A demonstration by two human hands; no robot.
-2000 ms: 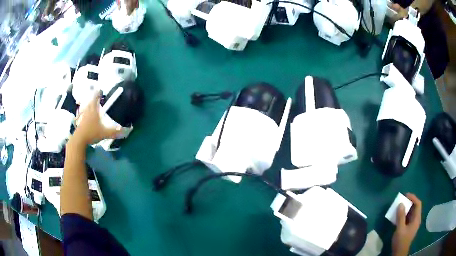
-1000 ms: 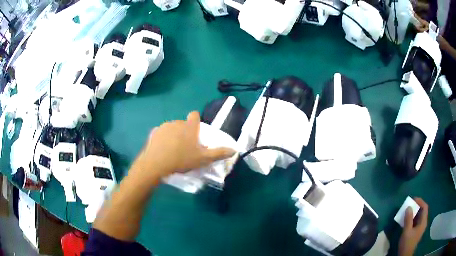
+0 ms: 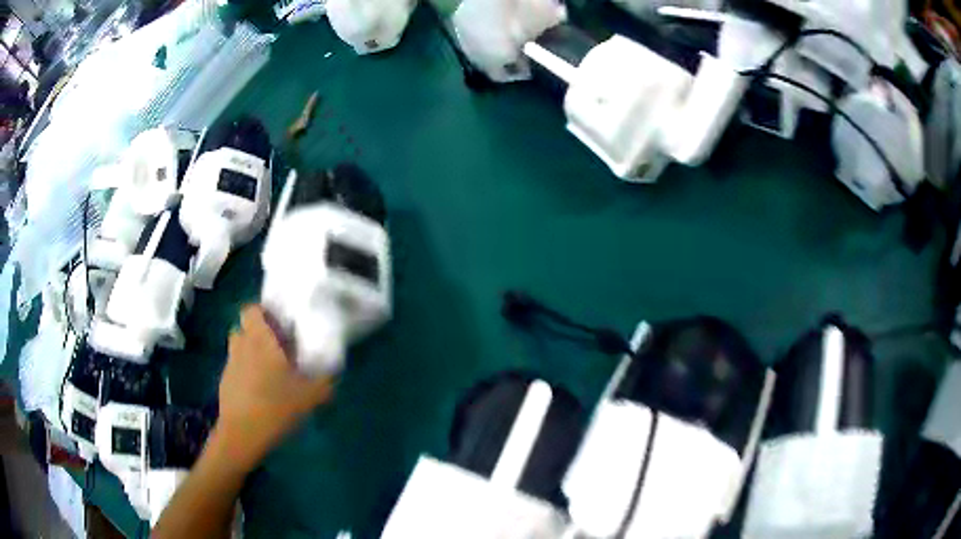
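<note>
My left hand [image 3: 269, 379] grips the bracket end of a white-and-black dome security camera [image 3: 325, 263], at the left of the green table. The camera's black end points away from me, and its white housing shows a dark label; it is slightly blurred. Another camera [image 3: 464, 503] lies at the bottom centre, its white antenna [image 3: 522, 434] over the black dome, its lower part cut off by the frame edge. My right hand is out of the picture.
More cameras lie at the left [image 3: 224, 195], bottom right [image 3: 662, 463] and along the top [image 3: 622, 105]. A black cable pigtail [image 3: 559, 321] lies mid-table. Clear plastic bags [image 3: 158, 95] are heaped at the upper left.
The camera my left hand held now lies beside the others, and that hand grips a different one at the left. The view has shifted up and left; my right hand with the white block has left it.
</note>
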